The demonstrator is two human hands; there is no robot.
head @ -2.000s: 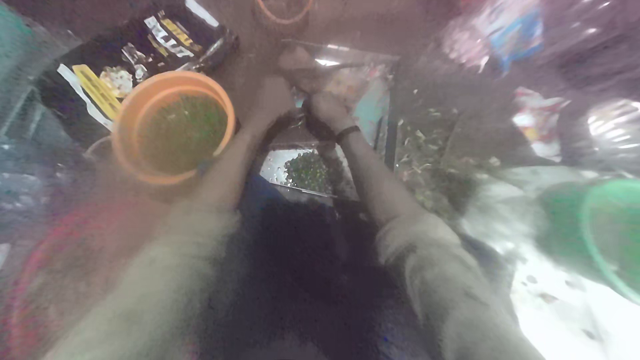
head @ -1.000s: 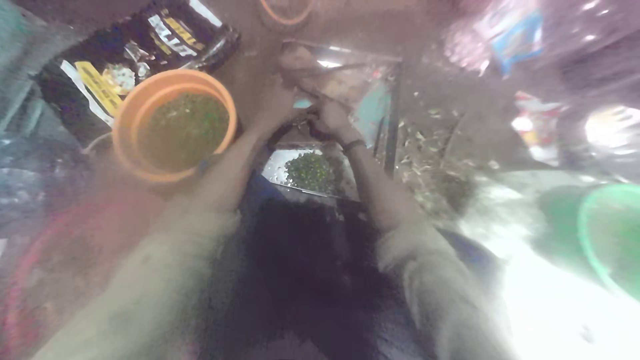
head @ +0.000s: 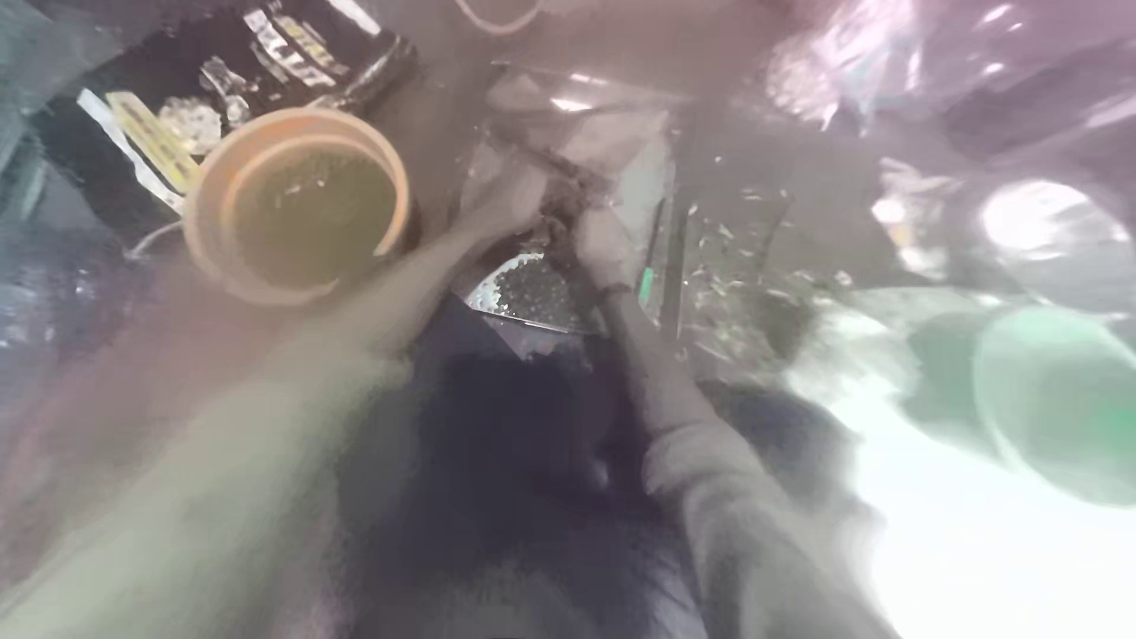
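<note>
The view is hazy and blurred. My left hand (head: 522, 197) and my right hand (head: 605, 241) are close together over a shallow tray (head: 667, 191) straight ahead. Something dark and thin, too blurred to name, lies at the fingers of both; whether either hand grips it cannot be told. Below the hands, at the tray's near end, lies a heap of small dark green pieces (head: 537, 291) on a pale surface. An orange plastic bucket (head: 206, 209) with green matter inside stands left of my left forearm. A band circles my right wrist.
A black printed bag (head: 142, 67) lies behind the orange bucket. At the right are a green tub (head: 1056, 399), a bright white sheet (head: 994, 550) and plastic packets (head: 910, 213). Scattered scraps (head: 728, 257) cover the ground right of the tray. Another round rim (head: 499, 22) shows at the top.
Both hands stay close together over the tray, with small shifts of the fingers. The green heap at the tray's near end is more covered by my right hand and forearm than before.
</note>
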